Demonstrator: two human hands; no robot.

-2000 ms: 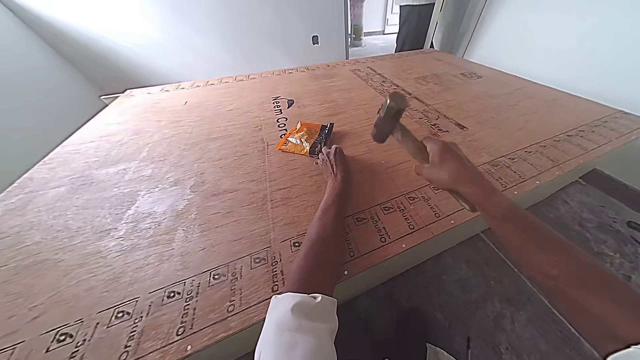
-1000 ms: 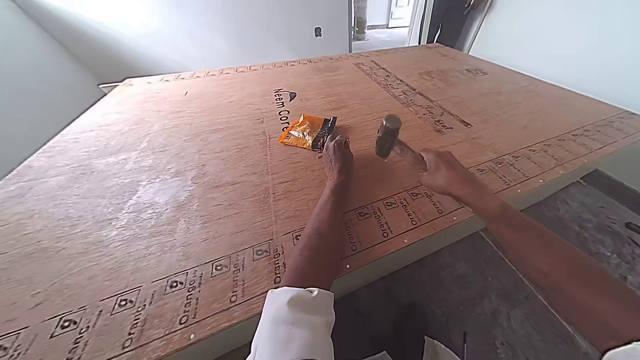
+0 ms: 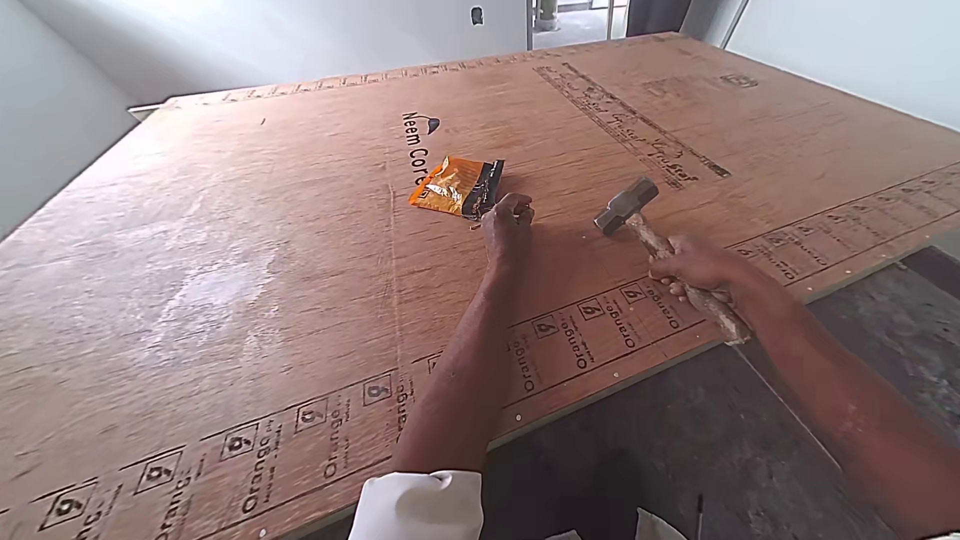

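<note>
My right hand is closed around the wooden handle of a sledge-type hammer, whose steel head is raised over a large plywood sheet. To its left, my left hand has curled fingers beside the dark end of an orange and black plastic packet. The packet lies on the plywood. A small thin piece shows at the packet's lower corner by my fingers. Whether my left fingers pinch anything is too small to tell. Fastener heads dot the near edge of the sheet.
White walls stand behind and beside the plywood, with a wall opening at the back. Dark floor lies below the near edge. A thin dark rod shows at the bottom of the view.
My left hand, at the packet's dark end two seconds ago, now has its fingers curled in just beside it. The hammer stays in my right hand, its head turned differently and slightly farther from my left hand.
</note>
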